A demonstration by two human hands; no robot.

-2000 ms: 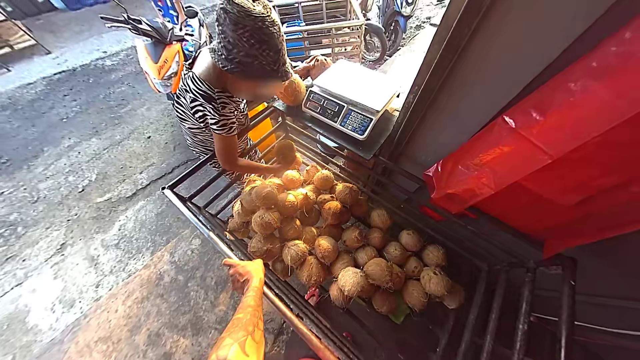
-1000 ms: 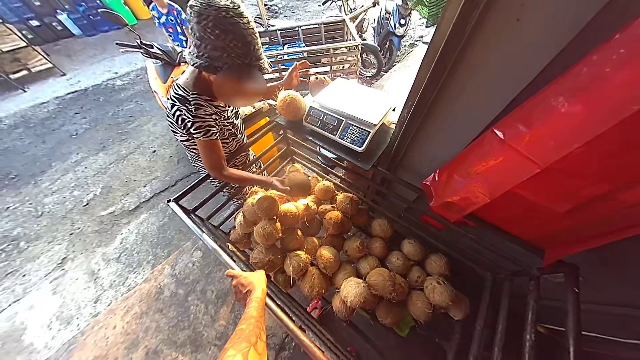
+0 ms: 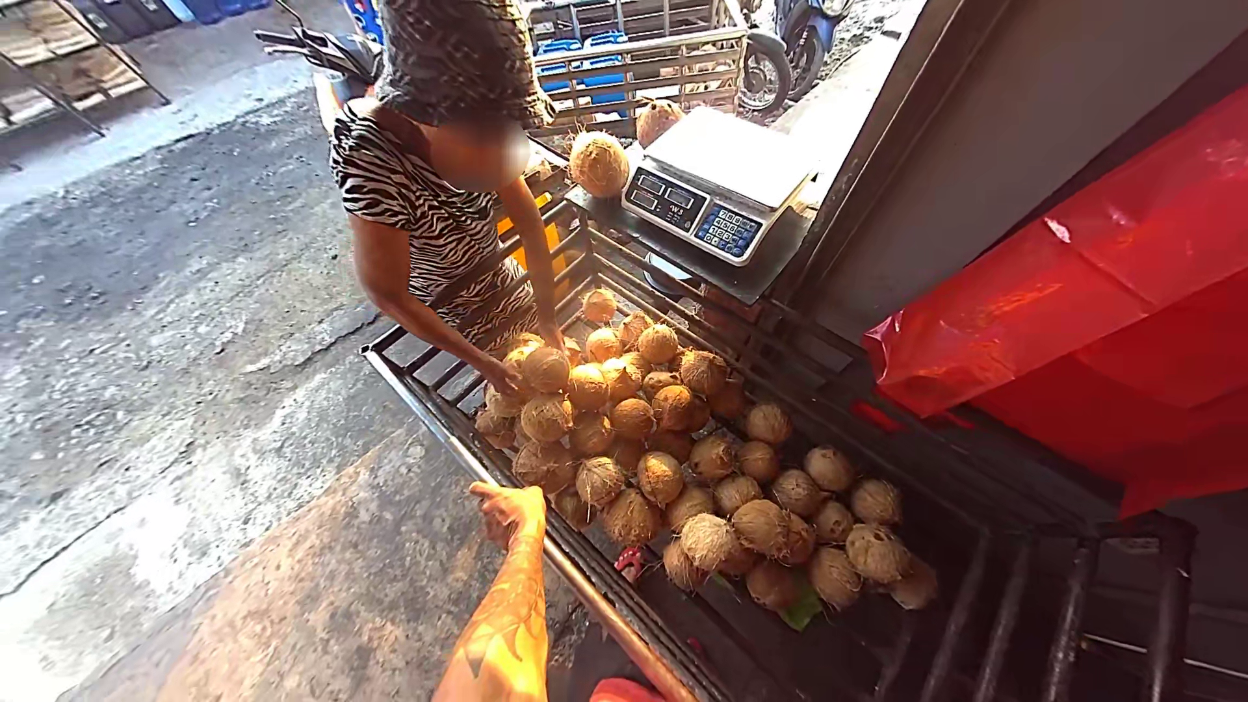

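Note:
My left hand (image 3: 511, 513), at the end of a tattooed forearm, lies on the outer metal rail (image 3: 609, 617) of a barred cart or rack, its fingers curled over the rail. My right hand is out of view. Beside my left hand, inside the bars, is a large pile of husked brown coconuts (image 3: 633, 418). Across the pile a person in a zebra-striped top (image 3: 439, 229) and a dark woven hat has both hands down among the coconuts. A digital scale (image 3: 717, 185) stands on a dark stand behind the pile, with a coconut (image 3: 599, 164) at its left corner.
Red plastic sheeting (image 3: 1092, 322) hangs at the right, against a dark wall. Thick metal bars (image 3: 1068, 614) run at the lower right. Rough pavement (image 3: 195, 390) lies to the left. Blue containers (image 3: 604, 73) and parked motorbikes are at the back.
The other person's hand has left the coconut beside the scale and moved down to the pile, where both hands are now. My left hand stays on the rail.

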